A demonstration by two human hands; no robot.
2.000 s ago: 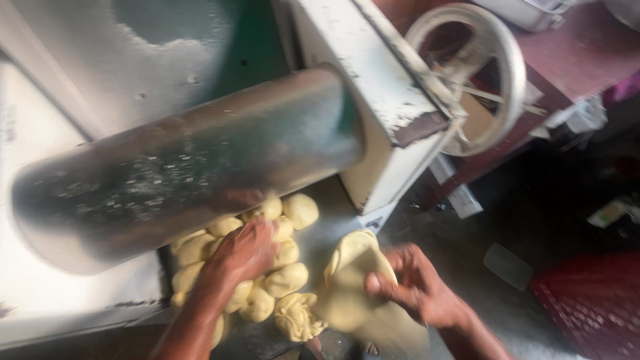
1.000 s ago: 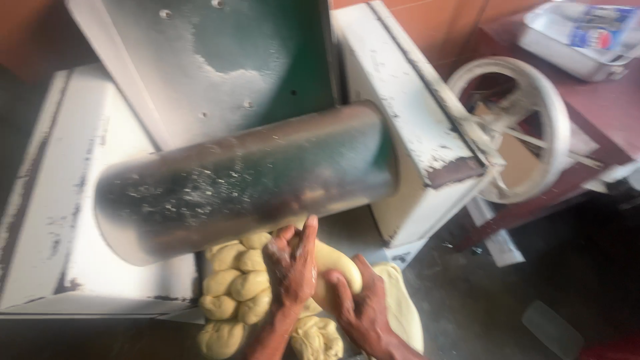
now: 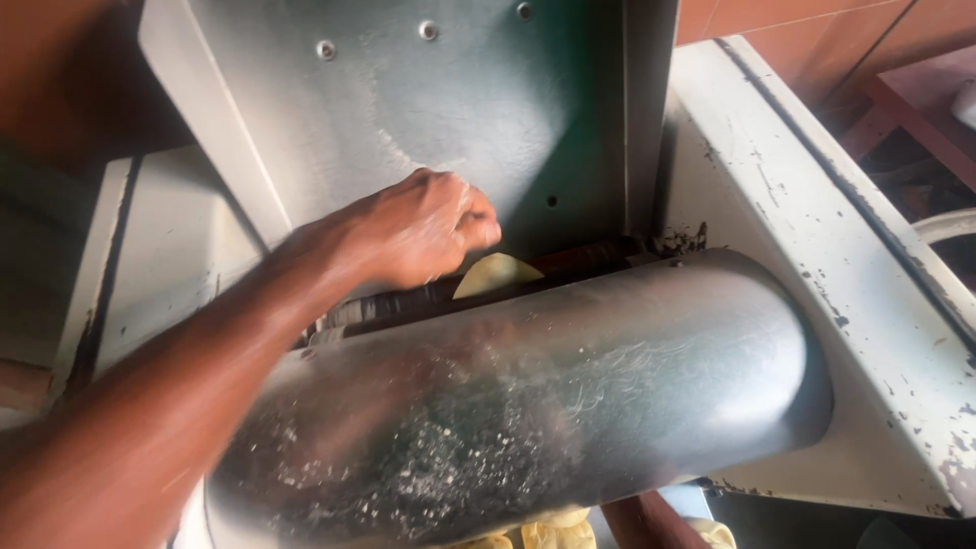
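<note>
My left hand point(image 3: 438, 225) is above the slot behind the curved metal cover of a dough roller machine point(image 3: 534, 404), its fingers curled, with nothing visible in them. Just right of and below the fingers, a piece of flattened yellow dough point(image 3: 497, 274) sticks up from the slot by the rollers. Of my right arm only the forearm shows, at the bottom edge under the cover; the right hand is hidden behind the cover. Near that forearm, yellow dough pieces point(image 3: 559, 531) show below the cover, partly cut off by the frame.
An upright metal plate point(image 3: 457, 107) with bolts stands behind the slot. White painted housings with chipped edges flank the rollers, one on the right point(image 3: 823, 267) and one on the left point(image 3: 168, 229). A reddish table point(image 3: 930, 99) and part of a pale wheel point(image 3: 949, 226) are at the right.
My left hand has moved from the dough below the cover up to the slot behind it. The right hand, seen earlier at the dough, is now hidden. The view has shifted closer to the machine.
</note>
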